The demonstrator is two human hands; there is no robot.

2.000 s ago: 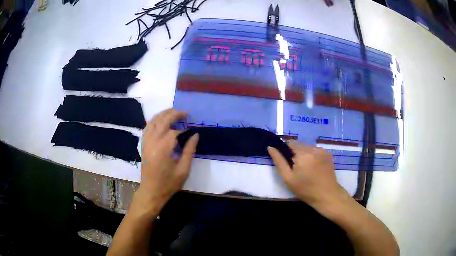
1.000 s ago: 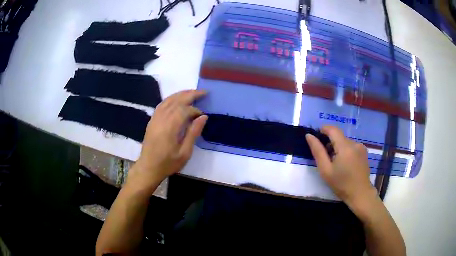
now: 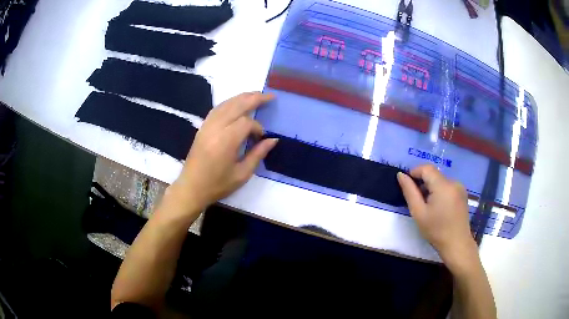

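Note:
A black fabric strip lies flat along the near edge of the blue see-through template, its upper edge frayed. My left hand pinches the strip's left end between thumb and fingers. My right hand pinches its right end. The fingertips behind the strip's ends are partly hidden. The template lies closed on the white table, with three groups of pink loop slots, a brown-red grip strip and blue printed code.
Several black fabric strips lie in a stack of rows on the white table to the left. Thread snips lie at the template's far edge. A dark seam or band crosses at right. A cardboard box is below the table edge.
The strip was curved and bunched between my hands; it is now straighter and flat, with my hands farther apart. The view has shifted, so the table things appear moved.

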